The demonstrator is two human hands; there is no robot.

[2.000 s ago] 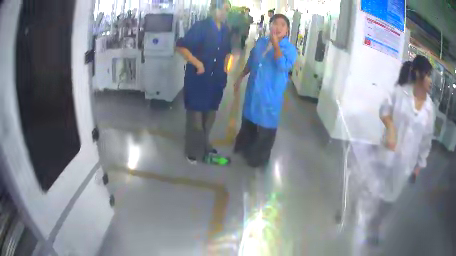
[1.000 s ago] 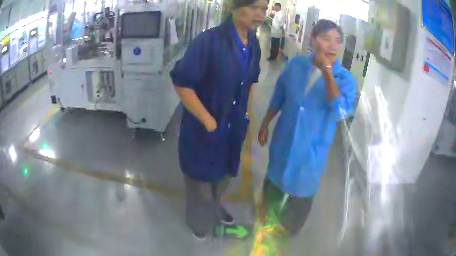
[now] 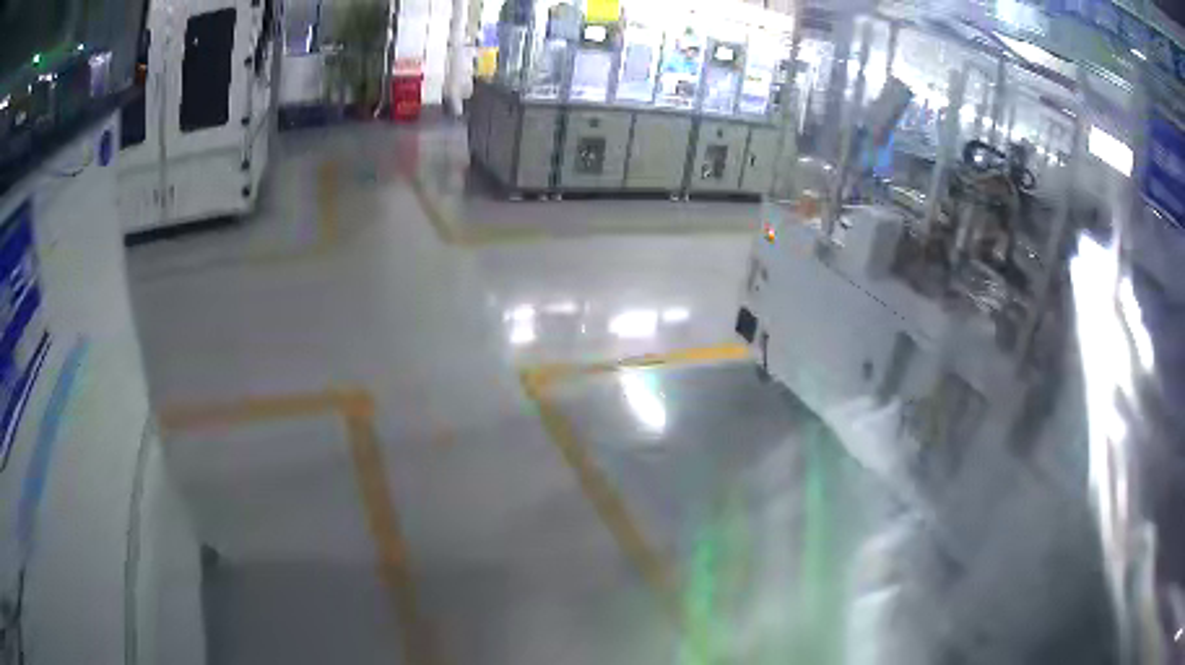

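Observation:
Neither of my hands is in view. Nearest in front of me is the grey factory floor [image 3: 442,312] with yellow lines. A white machine cabinet [image 3: 78,390] with blue markings stands close at the left edge. A white automated machine [image 3: 845,351] with metal parts on top stands at the right, partly blurred.
A grey bank of cabinets [image 3: 624,150] with lit glass windows stands across the aisle at the back. A white cabinet with dark windows [image 3: 195,117] is at the back left. A red bin [image 3: 407,95] and a green plant [image 3: 357,59] stand near the back wall.
The view has swung left. The two people in dark blue and light blue smocks have left the picture. The automated machine now shows at the right instead of the left.

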